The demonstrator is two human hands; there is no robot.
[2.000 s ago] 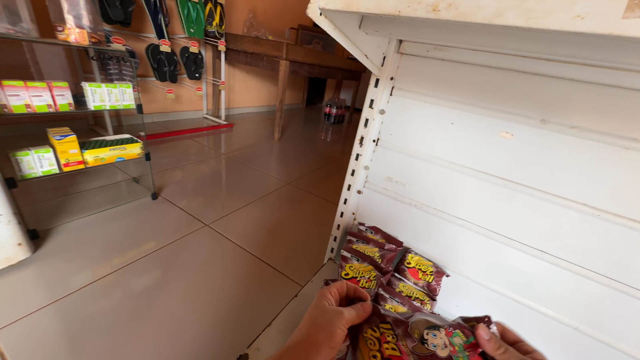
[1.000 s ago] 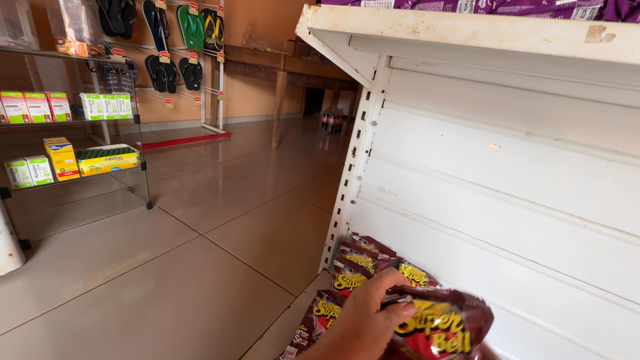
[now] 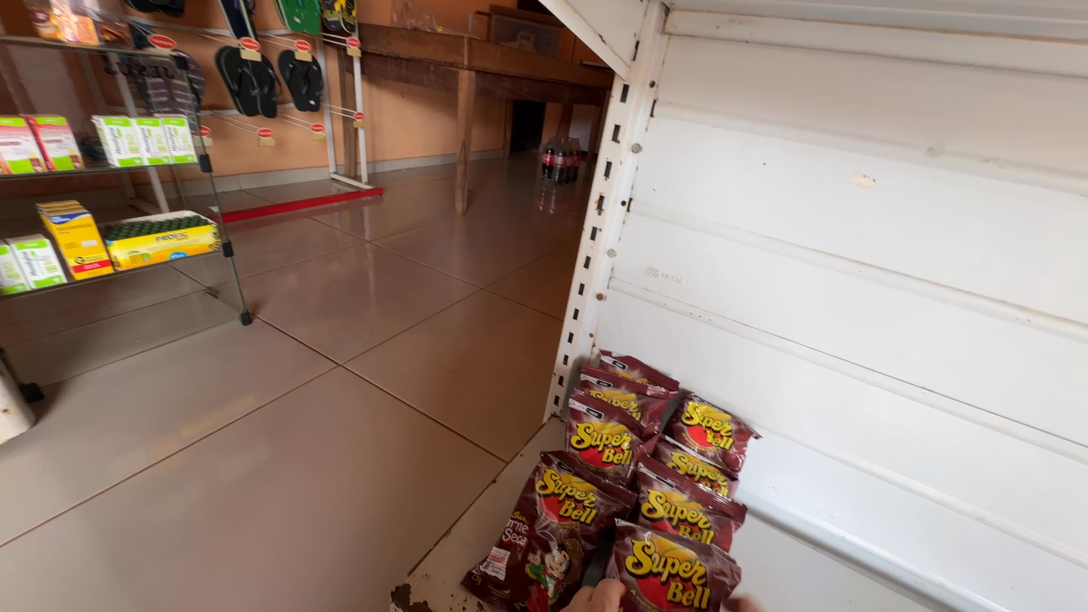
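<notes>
Maroon Super Bell snack bags stand in two rows, leaning one behind another, on the white metal shelf [image 3: 446, 552]. At the bottom edge of the view my left hand [image 3: 597, 597] has its fingers on the lower left edge of the front bag of the right row [image 3: 674, 568]. Just a fingertip or so of my right hand [image 3: 742, 603] shows, by that bag's lower right side. The front bag of the left row [image 3: 552, 531] lies tilted beside it, close to my left fingers. Most of both hands is out of view.
A slotted white upright [image 3: 608, 195] and back panel [image 3: 850, 255] bound the shelf. At left, a glass rack [image 3: 127, 268] holds small boxes. Flip-flops [image 3: 248, 81] hang behind it. Farther back are a wooden table [image 3: 463, 127] and dark bottles [image 3: 561, 161] on the tiled floor.
The bag held up in my hand a second ago is no longer raised; a bag now stands at the front of the right row. My hands have moved down to the lower edge of the view.
</notes>
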